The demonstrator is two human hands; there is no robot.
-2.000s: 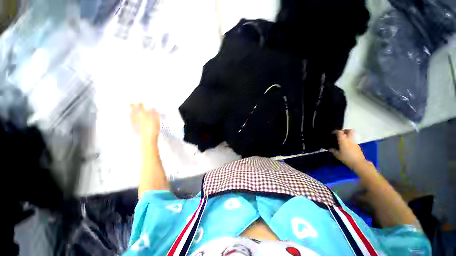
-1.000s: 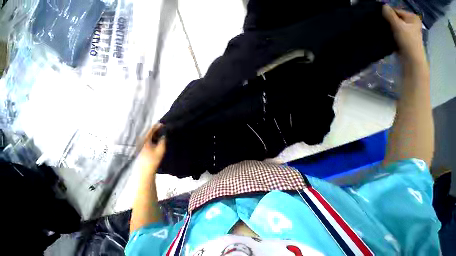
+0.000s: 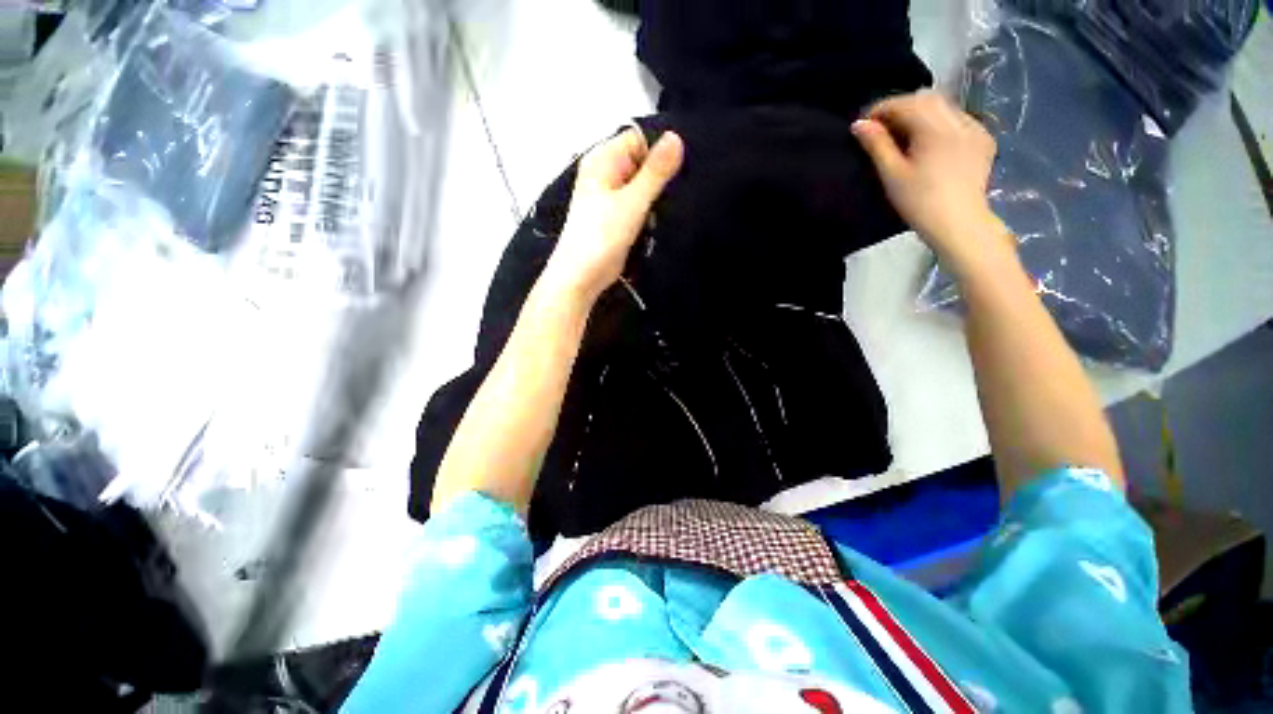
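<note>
A black garment [image 3: 698, 321] with light seam lines lies spread on the white table, its near end reaching the table edge before my apron. My left hand [image 3: 628, 175] pinches its upper left edge between thumb and fingers. My right hand [image 3: 921, 147] pinches its upper right edge. A second black cloth [image 3: 782, 49] lies just beyond, touching it; where one ends and the other begins is hard to tell.
Clear polybags with dark lettering [image 3: 335, 181] and a bagged garment [image 3: 196, 133] lie on the left. More bagged garments [image 3: 1082, 195] lie on the right. A black heap [image 3: 84, 600] is at the lower left. A blue crate [image 3: 914, 523] is below the table edge.
Both hands first spread the garment wide, its right end lifted. Now they have come closer together at its far edge, and its near part lies spread towards me.
</note>
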